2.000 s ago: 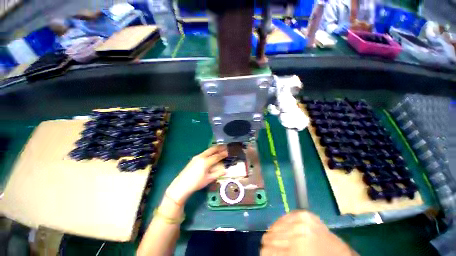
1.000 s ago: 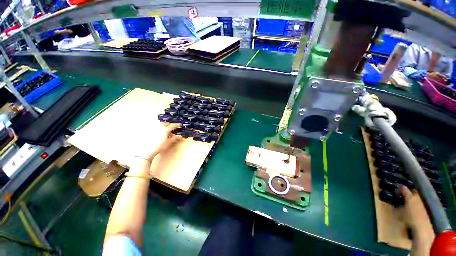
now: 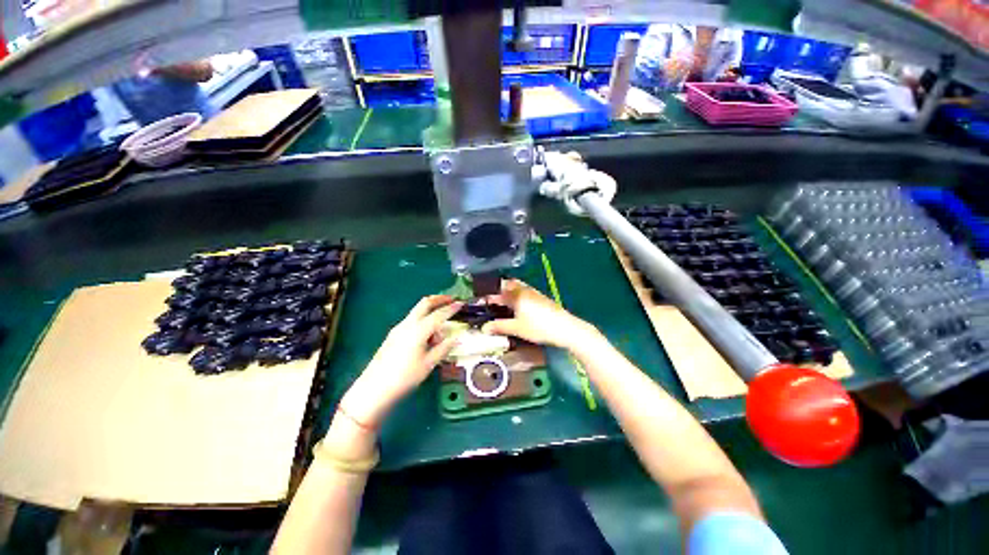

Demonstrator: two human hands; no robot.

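Observation:
A black molded part (image 3: 485,312) sits at the pale fixture (image 3: 477,345), under the dark ram (image 3: 487,284) of the toggle press (image 3: 483,201). My left hand (image 3: 425,338) holds the part from the left and my right hand (image 3: 532,315) from the right. My fingers partly cover the part and the fixture. The press lever (image 3: 683,284) slants out to the right, and its red knob (image 3: 803,414) hangs free of my hands. The white ring (image 3: 487,376) lies on the front of the fixture plate.
Cardboard sheets with rows of black parts lie left (image 3: 184,401) and right (image 3: 694,358) of the press. Clear ribbed trays (image 3: 884,276) are at far right. Across the dark rail (image 3: 358,179) are a pink basket (image 3: 741,105), a blue bin (image 3: 559,106), stacked cardboard (image 3: 258,117) and people's arms.
The view has swung right, back to the press. My left hand has left the left cardboard and my right hand the right cardboard. Both are now at the fixture with a black part.

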